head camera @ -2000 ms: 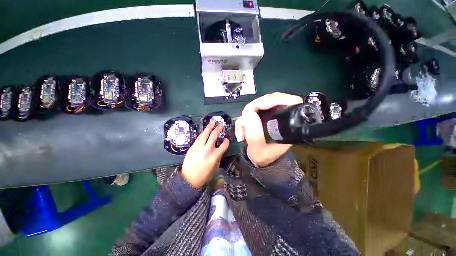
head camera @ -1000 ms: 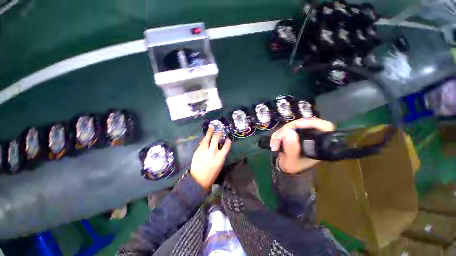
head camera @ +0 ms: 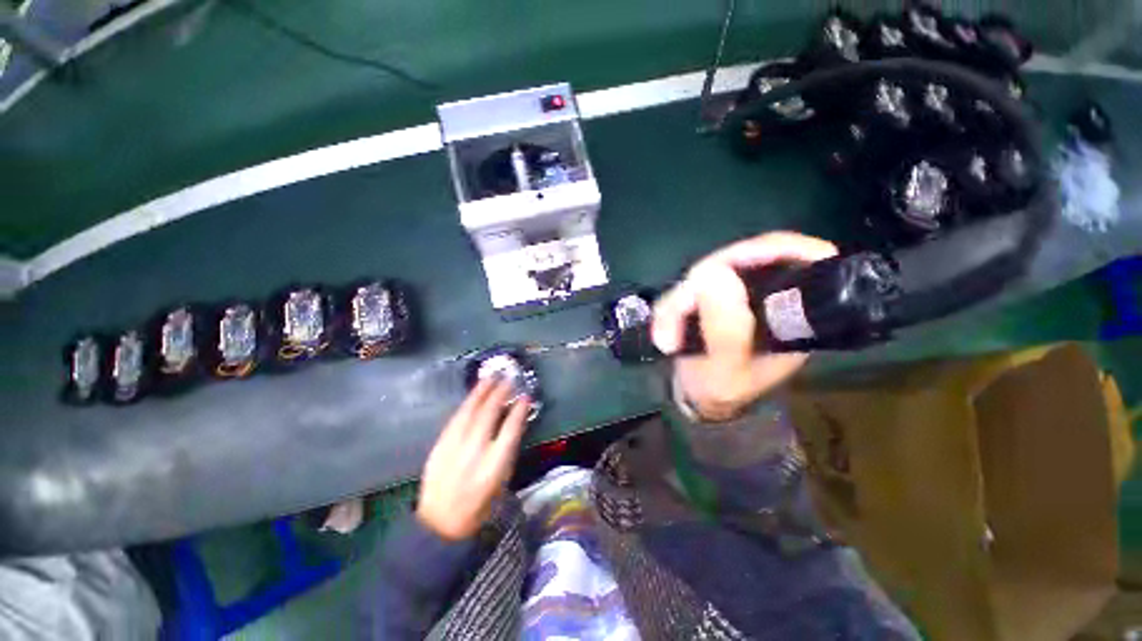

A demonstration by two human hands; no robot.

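Observation:
My left hand (head camera: pixel 472 457) rests with its fingertips on a round black unit (head camera: pixel 507 376) with a pale circuit board, at the bench's near edge. My right hand (head camera: pixel 736 319) is closed around the thick black electric screwdriver (head camera: pixel 820 303), held above the bench. Its tip is hidden or too blurred to tell. Another black unit (head camera: pixel 630 322) sits just left of my right hand, partly covered. The pale grey screw feeder (head camera: pixel 532 225) stands behind, between my hands.
Several black units stand in a row (head camera: pixel 238 336) at left. A heap of similar units (head camera: pixel 927 188) lies at far right, beside a whitish pile (head camera: pixel 1087 185). The screwdriver cable (head camera: pixel 1042 207) loops over the right side. An open cardboard carton (head camera: pixel 933 470) stands at lower right.
The separate unit at left is no longer there; a unit is under my left hand, left of its earlier place. My right hand and screwdriver now cover part of the right row. The view has shifted.

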